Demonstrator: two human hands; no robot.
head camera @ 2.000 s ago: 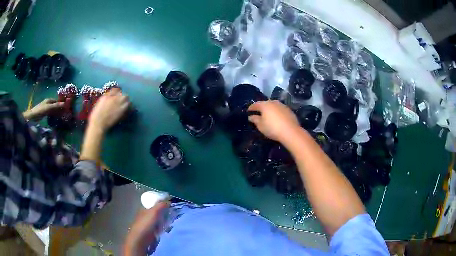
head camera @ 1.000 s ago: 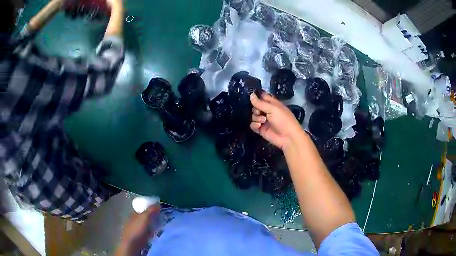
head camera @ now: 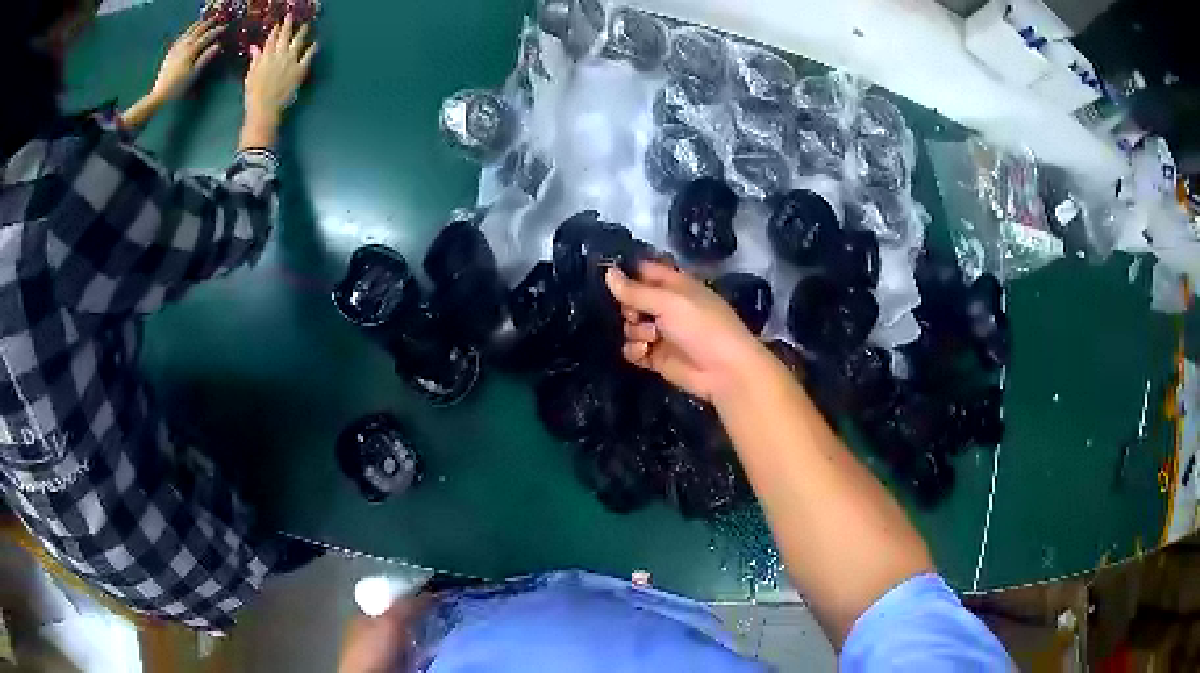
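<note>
Glossy black round housings (head camera: 632,427) lie heaped at the bench centre and right. My right hand (head camera: 678,329) is over the heap with curled fingers. Its thumb and index fingertips meet at the edge of a black housing (head camera: 590,247); whether they grip it is unclear. My left hand (head camera: 379,640) is low, beside my body, dim and partly cut off by the bottom edge. It holds a small white wad (head camera: 375,594). Housings under clear film (head camera: 761,164) lie in rows on a pale sheet (head camera: 599,112) at the back.
A coworker in a checked shirt (head camera: 105,250) stands at the left, both hands on red bundles (head camera: 263,16) at the far edge. A single housing (head camera: 379,456) lies front left. Tiny bits (head camera: 746,546) lie near the front edge. A white ledge (head camera: 908,79) runs behind.
The view has shifted, moving the bench items left and down in the picture. My right hand has moved back and right over the heap. The coworker has moved the red bundles to the far edge.
</note>
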